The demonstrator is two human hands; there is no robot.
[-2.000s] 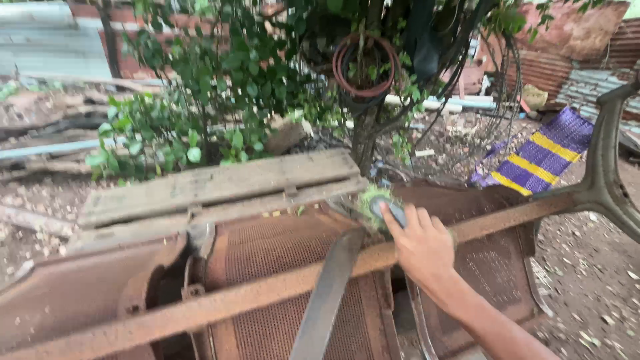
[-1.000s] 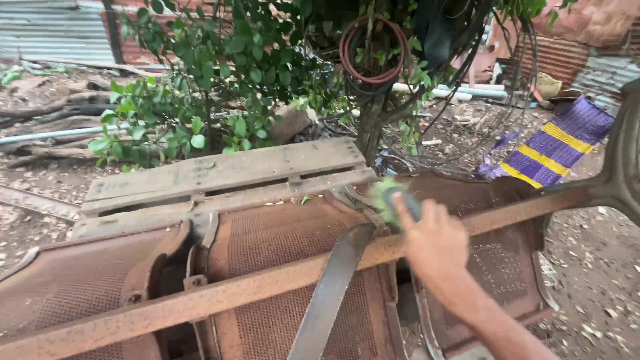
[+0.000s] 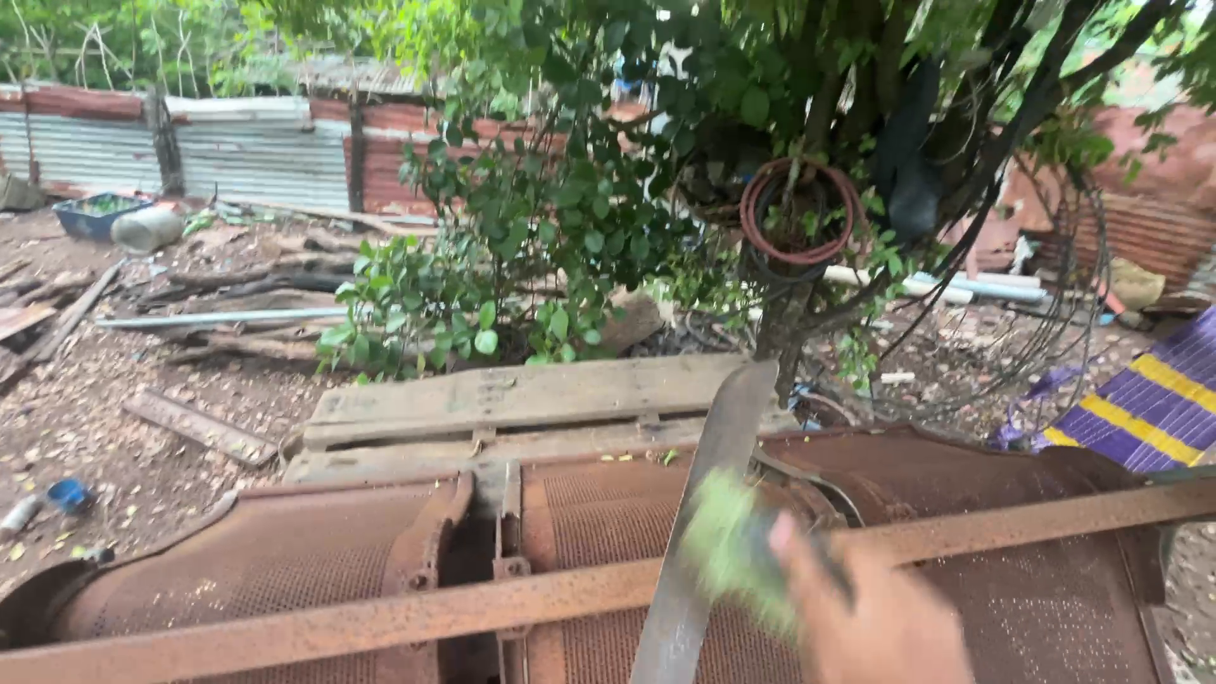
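My right hand [image 3: 879,603], blurred at the lower right, is closed around a dark-handled thing with green bristles or fibres, probably a scrubbing brush [image 3: 731,551]. Its green side lies against or just over the right edge of a long metal machete blade [image 3: 703,513]. That blade rises from the bottom edge, tip up, across a rusty metal bar [image 3: 380,622]. The blade's lower end is out of frame, and my left hand is not seen. Behind the bar are rusty perforated metal seats [image 3: 608,503].
A wooden plank bench [image 3: 532,399] stands behind the seats, before a tree with a coiled reddish hose [image 3: 803,211]. A purple and yellow woven mat [image 3: 1149,399] is at the right. A blue cup [image 3: 68,495] and a metal strip [image 3: 199,426] lie on the ground at left.
My right hand and the green-bristled thing have moved down, from above the bar near the blade's upper part to lower along the blade. The view has tilted up.
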